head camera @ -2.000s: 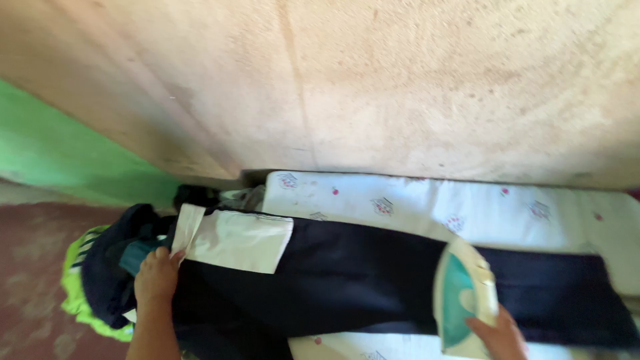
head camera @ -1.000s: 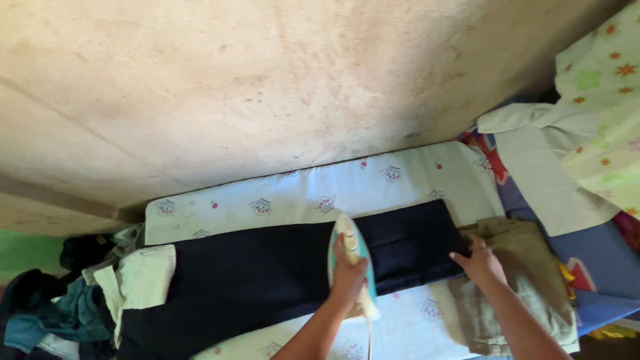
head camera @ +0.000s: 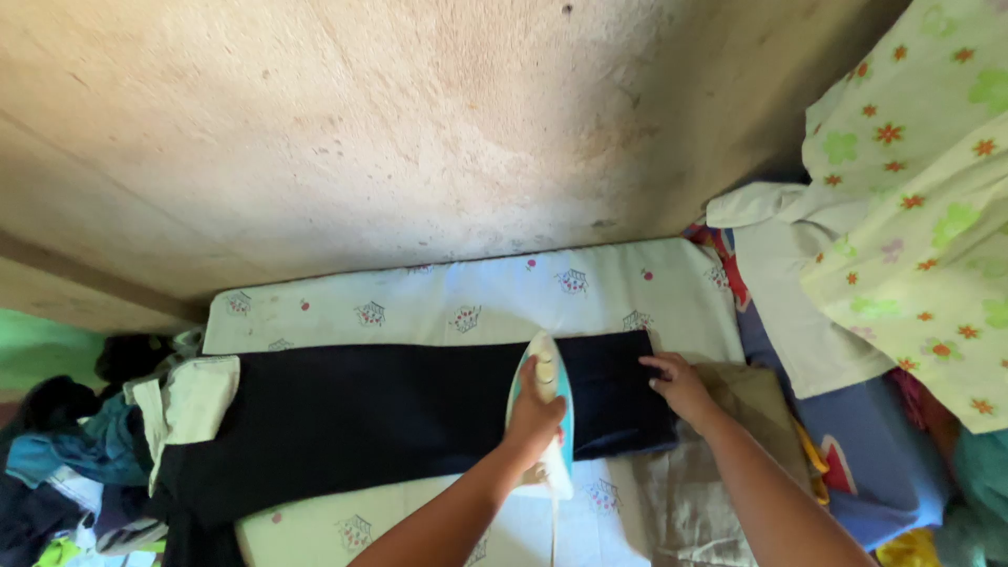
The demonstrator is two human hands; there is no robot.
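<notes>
My left hand [head camera: 535, 421] is closed around the handle of a white and teal clothes iron [head camera: 564, 441], which rests on the leg of dark trousers [head camera: 378, 417], its tip pointing away from me. The trousers lie flat across a padded surface, with a white pocket lining [head camera: 203, 400] showing at the left end. At the leg's hem on the right is my right hand [head camera: 679, 386], palm down, fingertips at the cloth's edge and fingers slightly spread. The iron's pale cord runs from its rear toward the bottom edge of the view.
The padded surface, with a patterned white cover [head camera: 417, 299], borders a bare wall [head camera: 441, 142]. A heap of clothes [head camera: 87, 457] lies at the left. Brownish folded cloth [head camera: 685, 496] is under my right forearm. A flowered cloth [head camera: 929, 205] and a pale garment [head camera: 803, 299] hang at the right.
Two seconds ago my right hand held the iron and my left was at the pocket lining. The iron is now in my left hand, and my right is at the hem. The view has shifted right.
</notes>
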